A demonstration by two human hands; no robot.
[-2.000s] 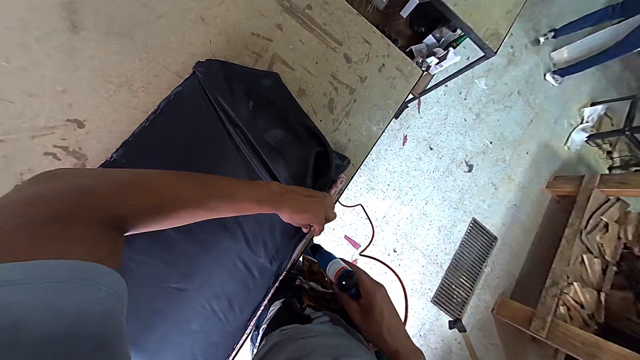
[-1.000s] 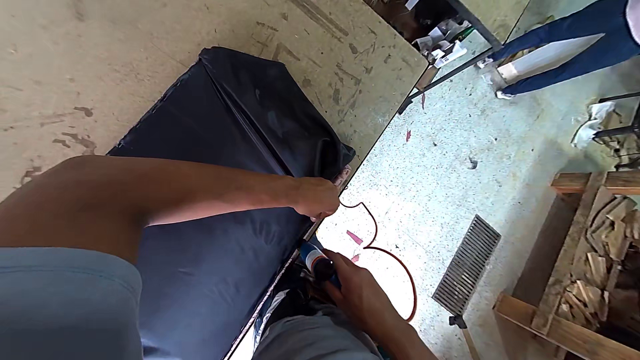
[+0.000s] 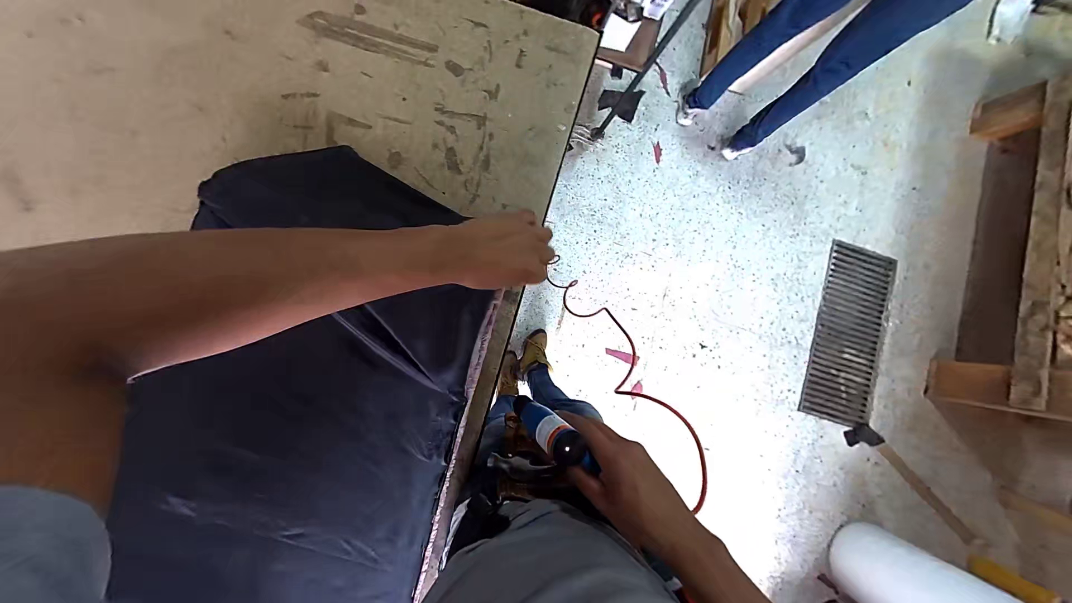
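A dark blue fabric-covered panel (image 3: pixel 285 452) lies on the worktable (image 3: pixel 167 109), its near edge along the table edge. My left hand (image 3: pixel 502 249) reaches across the panel and rests at its upper right corner by the table edge, fingers curled; whether it pinches the fabric is hidden. Low at the table's side, my right hand (image 3: pixel 615 469) grips a blue cylindrical power or air tool (image 3: pixel 548 430) with a white and orange band and a black end. The tool sits clear of the fabric. A red coiled hose (image 3: pixel 691 431) runs over the floor.
A person's legs in blue trousers (image 3: pixel 837 67) stand at the upper right. A metal floor grate (image 3: pixel 848 335), a long-handled tool (image 3: pixel 917 486), a white roll (image 3: pixel 904 569) and a wooden crate (image 3: pixel 988 385) are on the floor at right. Red scraps (image 3: pixel 620 356) lie near the hose.
The view has shifted. The fabric's far corner, loose and bunched before, now lies beneath my left forearm. The other person's legs have moved nearer the table. My right hand still holds the tool.
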